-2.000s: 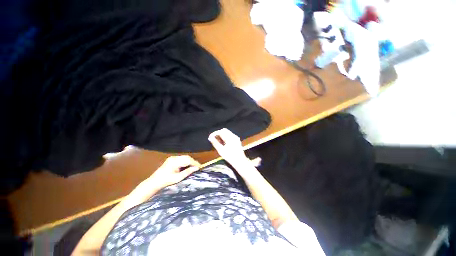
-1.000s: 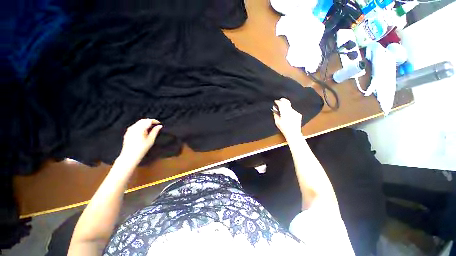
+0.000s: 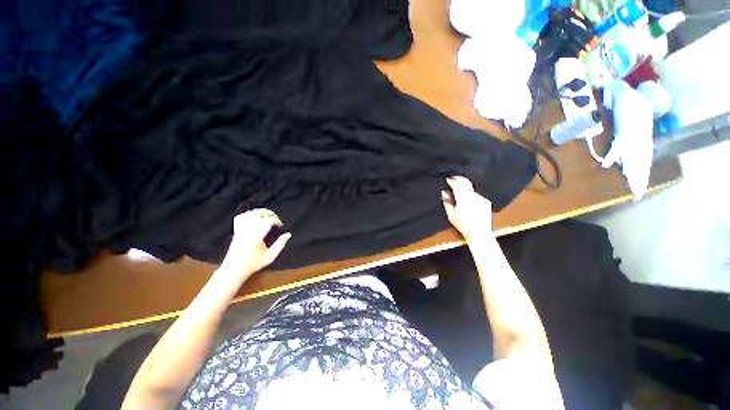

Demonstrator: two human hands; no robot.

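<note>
A black dress (image 3: 344,144) lies spread over the table, its skirt narrowing to a dark end at the right. A puckered tier seam (image 3: 344,190) runs across it between my hands. My left hand (image 3: 258,239) is on the cloth near the front edge, fingers curled and pinching the cloth. My right hand (image 3: 468,210) is at the right part of the skirt, fingertips on the cloth; whether it also holds a small tool cannot be made out against the black.
Blue cloth (image 3: 72,48) lies far left. At right are white cloth (image 3: 496,68), a power strip (image 3: 575,92), a black cable loop (image 3: 547,170), bottles and supplies. The yellowish table edge (image 3: 320,279) crosses in front; dark cloth (image 3: 552,280) is heaped below it.
My hands first moved from the table edge onto the dress, and the skirt spread further right. Since then my left hand has shifted right and the front hem lies smoother beside it.
</note>
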